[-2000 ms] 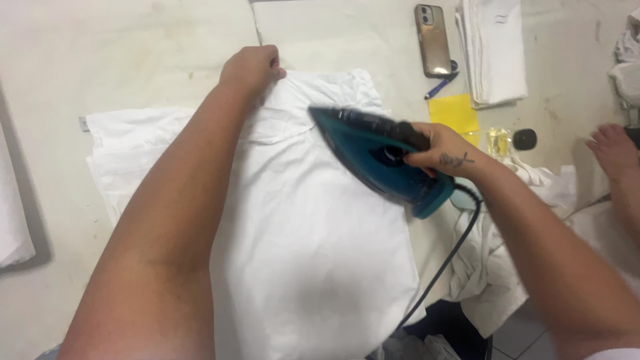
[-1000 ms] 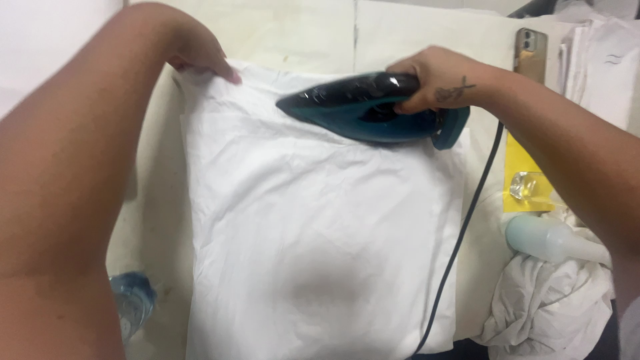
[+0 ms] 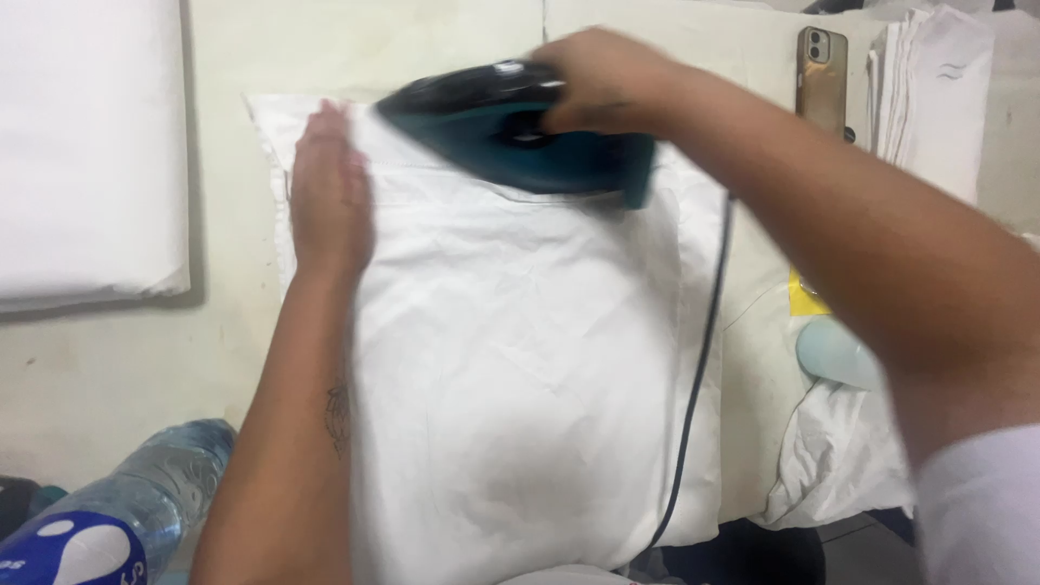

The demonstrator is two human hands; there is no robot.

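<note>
A white cloth item [image 3: 520,349] with a stitched hem lies spread on the covered table, lightly creased. Its top edge is under a teal and black electric iron [image 3: 520,134], whose tip points left. My right hand [image 3: 609,85] is closed around the iron's handle, blurred by motion. Flat on the cloth's upper left part rests my left hand [image 3: 333,191], palm down, just left of the iron's tip. The iron's dark cord [image 3: 699,366] runs down over the right side of the cloth.
Folded white fabric [image 3: 89,154] lies at the left. A plastic water bottle [image 3: 146,496] is at the lower left. At the right are a phone [image 3: 822,81], stacked white cloths [image 3: 934,106], a yellow sheet [image 3: 804,299], a pale bottle [image 3: 837,353] and crumpled white cloth [image 3: 845,455].
My left hand, earlier at the cloth's top edge with bent fingers, now lies flat on its upper left part. The iron stays in my right hand. The view has shifted.
</note>
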